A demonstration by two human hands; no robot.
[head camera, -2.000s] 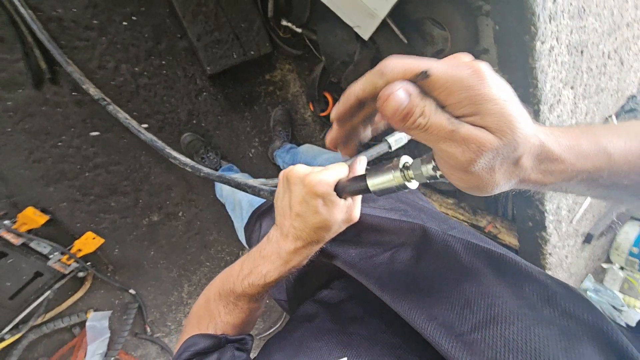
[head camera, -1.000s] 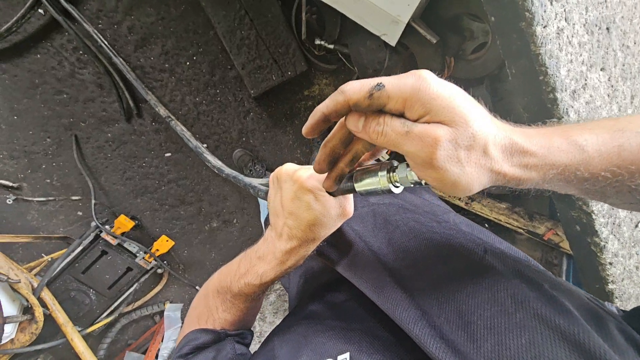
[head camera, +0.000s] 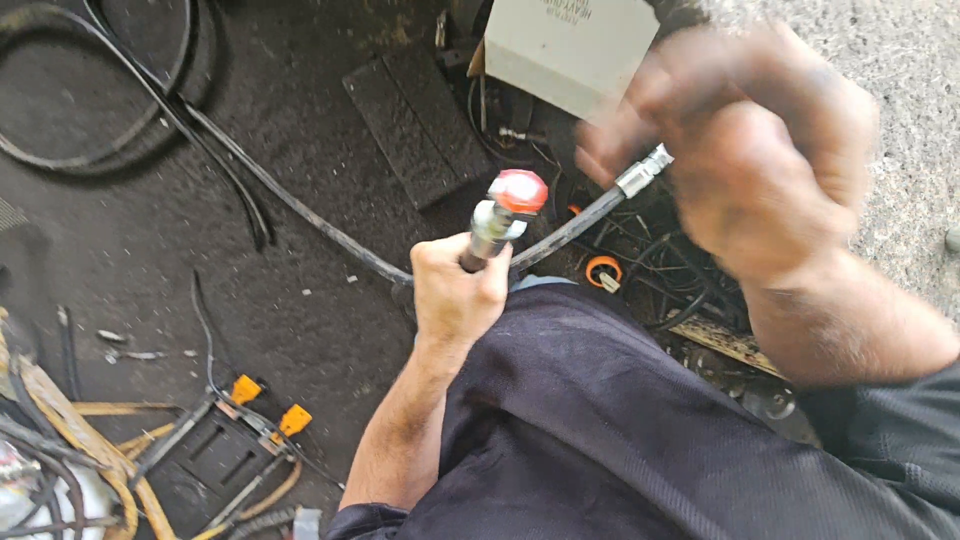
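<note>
My left hand [head camera: 459, 296] is closed around a black hydraulic hose just below its metal fitting [head camera: 495, 225]. A red cap [head camera: 519, 190] with a pale, bright top sits at the end of that fitting, which points up. From behind the same hand a second hose end [head camera: 574, 229] runs up to the right and carries a crimped metal fitting [head camera: 640, 176]. The long hose [head camera: 300, 211] leads away to the upper left. My right hand [head camera: 765, 150] is blurred, raised to the right of both fittings, its fingers curled; whether it holds anything cannot be seen.
A white cardboard box [head camera: 570, 49] bearing writing lies at the top, beside a dark wooden block [head camera: 420, 127]. An orange ring [head camera: 604, 271] lies among cables at the right. At lower left stand a black frame with orange clips [head camera: 295, 421] and more hoses. Rough concrete [head camera: 915, 112] borders the right.
My right hand has moved away from the fitting, up and to the right. The held fitting now points up and shows a red cap. The second hose end has come into fuller view.
</note>
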